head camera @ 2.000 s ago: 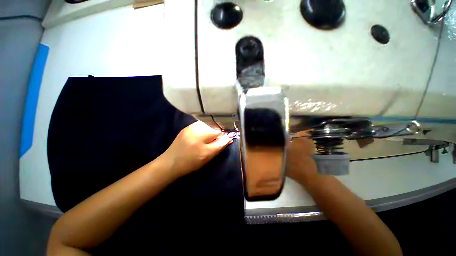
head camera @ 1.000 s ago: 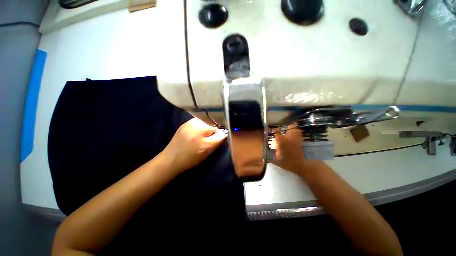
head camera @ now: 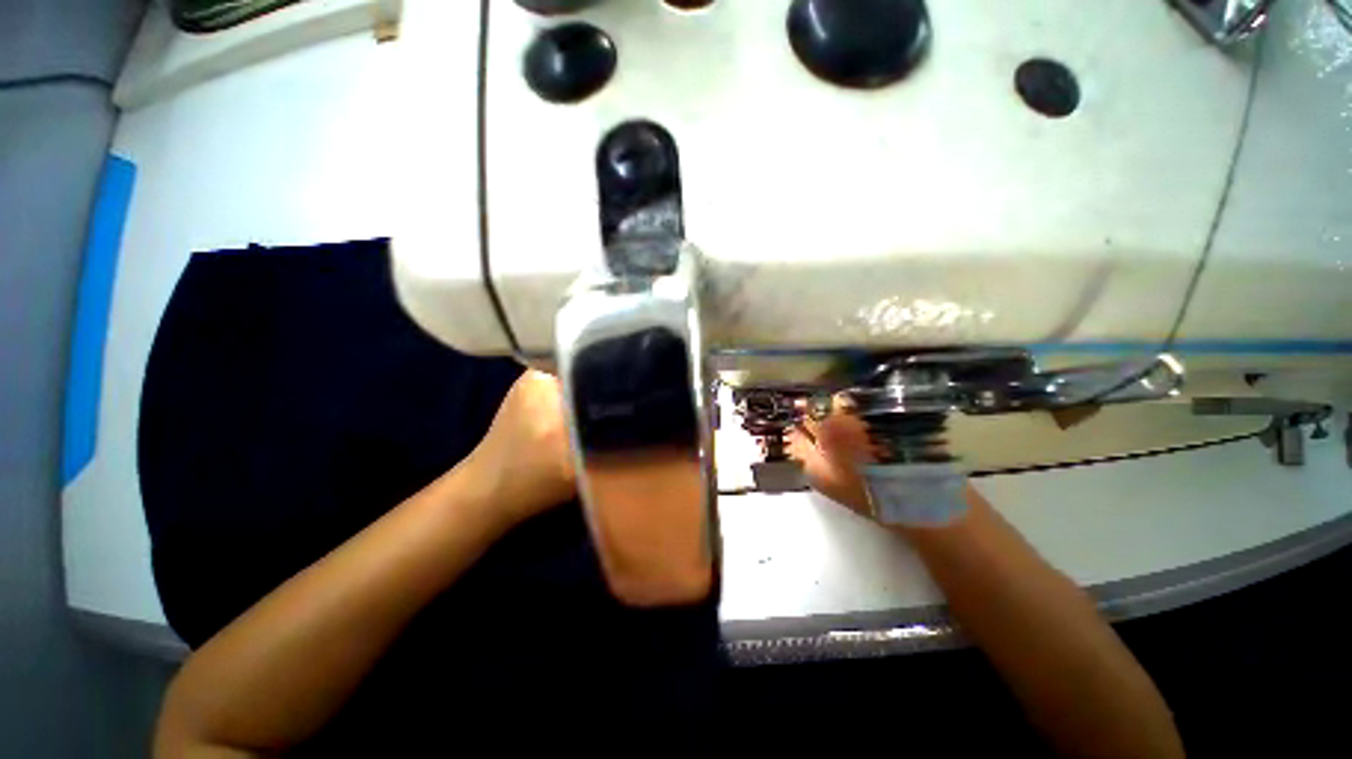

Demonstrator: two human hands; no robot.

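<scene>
The large dark navy garment piece lies flat left of the machine head and hangs over the table's front edge. My left hand rests on its right part. The fingertips are hidden behind the chrome guard, so their grip cannot be told. My right hand is right of the guard, partly hidden behind the thread tension assembly; what its fingers do is unclear. The needle and presser foot area is hidden by the guard.
The cream-white machine head spans the top and right. A blue strip runs along the table's left edge, beside a grey-blue partition. A thin brown piece shows at the back. Dark cloth lies below the table's front edge.
The machine head and guard appear farther left in view. The guard now covers my left fingertips, which showed before. The garment piece has hardly moved, and my right hand has shifted slightly left.
</scene>
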